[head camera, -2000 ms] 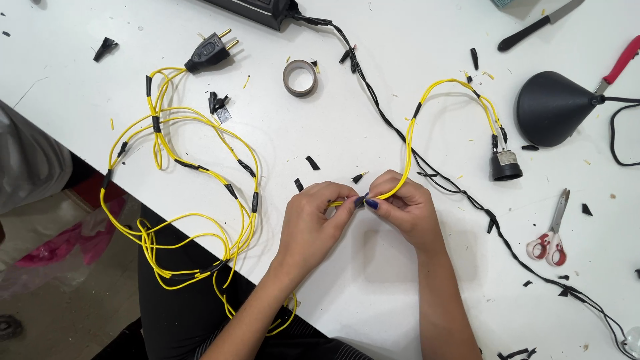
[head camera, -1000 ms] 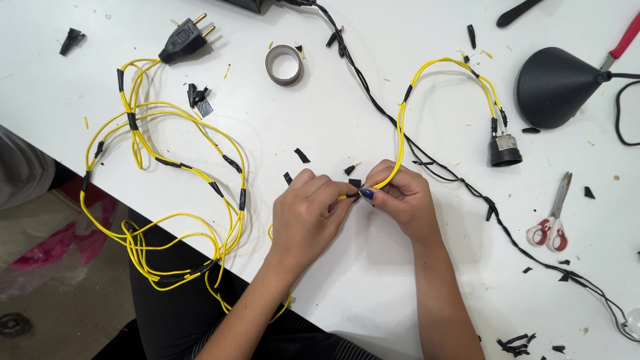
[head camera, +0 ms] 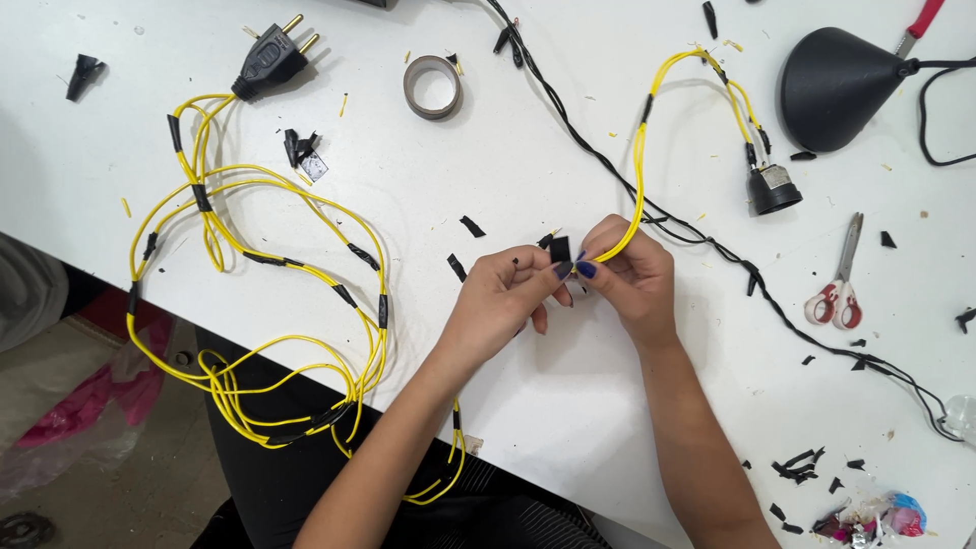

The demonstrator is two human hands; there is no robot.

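Note:
My left hand (head camera: 515, 293) pinches a short piece of black electrical tape (head camera: 560, 249) between thumb and fingers. Touching it from the right, my right hand (head camera: 629, 278) grips the paired yellow wires (head camera: 639, 171), which arch up and over to a black lamp socket (head camera: 774, 189). Where the fingertips meet, the wire is mostly hidden. At the left lies a long loose coil of yellow wire (head camera: 305, 263), banded with black tape and ending in a black two-pin plug (head camera: 271, 61). Part of the coil hangs past the table edge over the lap.
A tape roll (head camera: 432, 87) lies behind my hands. A twisted black cable (head camera: 579, 137) crosses the white table (head camera: 579, 381) diagonally. Red-and-white scissors (head camera: 839, 290), a black cone-shaped shade (head camera: 839, 90) and a red-handled tool (head camera: 923, 23) are at the right, among tape scraps (head camera: 799, 467).
A piece of black tape now stands up between the fingertips of my left hand. Both hands stay close together on the yellow wires. The view has shifted slightly.

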